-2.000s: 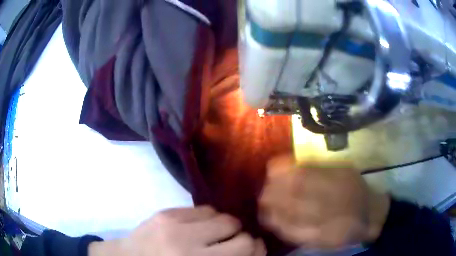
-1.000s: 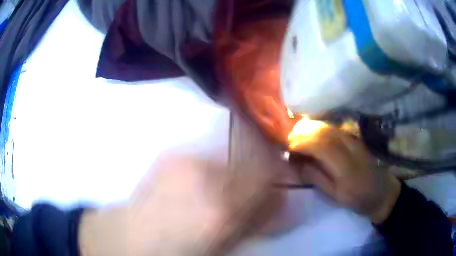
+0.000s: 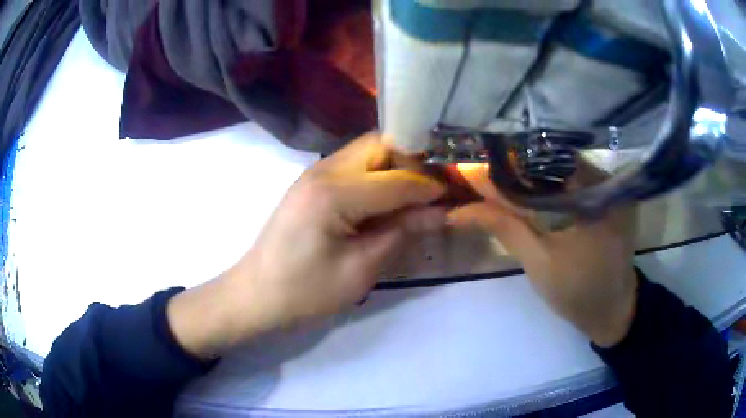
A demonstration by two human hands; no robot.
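Observation:
Maroon cloth (image 3: 176, 94) joined to grey cloth (image 3: 214, 51) lies bunched at the upper left of the machine head (image 3: 458, 73). Its edge runs to the lit spot under the head. My left hand (image 3: 327, 220) is left of the needle area, its fingers pinching the maroon edge. My right hand (image 3: 564, 253) reaches under the head from the right, its fingertips at the same small piece of maroon cloth. The needle and presser foot are hidden behind the head and fingers.
The white table (image 3: 147, 220) has a curved front edge at the bottom. The metal machine bed (image 3: 458, 255) has a dark border line. A curved shiny metal guard (image 3: 707, 122) hangs at the right of the head. More grey cloth (image 3: 37, 69) lies at the far left edge.
The maroon cloth no longer stretches toward me as two seconds ago; it lies further back. Both hands have moved up together to the needle area. The camera view has also shifted.

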